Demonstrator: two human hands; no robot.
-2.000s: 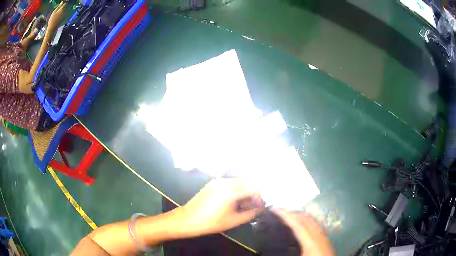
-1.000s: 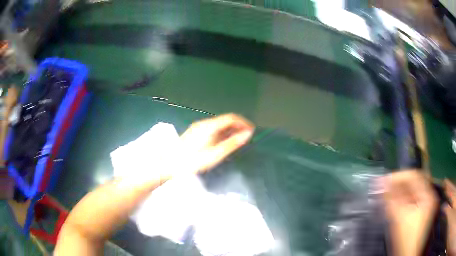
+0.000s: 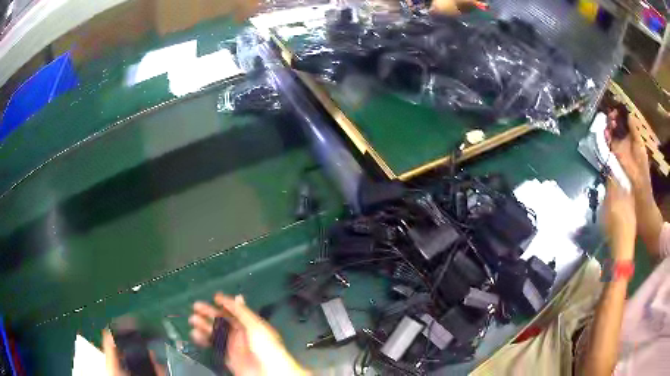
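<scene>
My right hand [image 3: 253,339] is at the bottom, left of centre, with its fingers around a small black item [image 3: 220,335], which looks like a bundled adapter cord. Only a strip of my left hand [image 3: 112,355] shows at the bottom edge, beside a blurred black block [image 3: 137,354]; its grip is hidden. A white sheet [image 3: 87,355] lies left of it. Clear plastic [image 3: 182,360] shows between the hands. A loose pile of black adapters [image 3: 433,239] with cords lies to the right, some with grey labels.
A wood-edged tray [image 3: 367,153] at the top holds bagged adapters [image 3: 441,62]. The green conveyor [image 3: 213,198] runs past the seam at left, with white sheets [image 3: 192,67] beyond it. At right another person's hands [image 3: 624,158] hold a white item near more white sheets [image 3: 551,217].
The view has swung right, bringing in the adapter pile, tray and other person. The basket has mostly left view. My right hand now has a black item; my left hand is mostly out of frame.
</scene>
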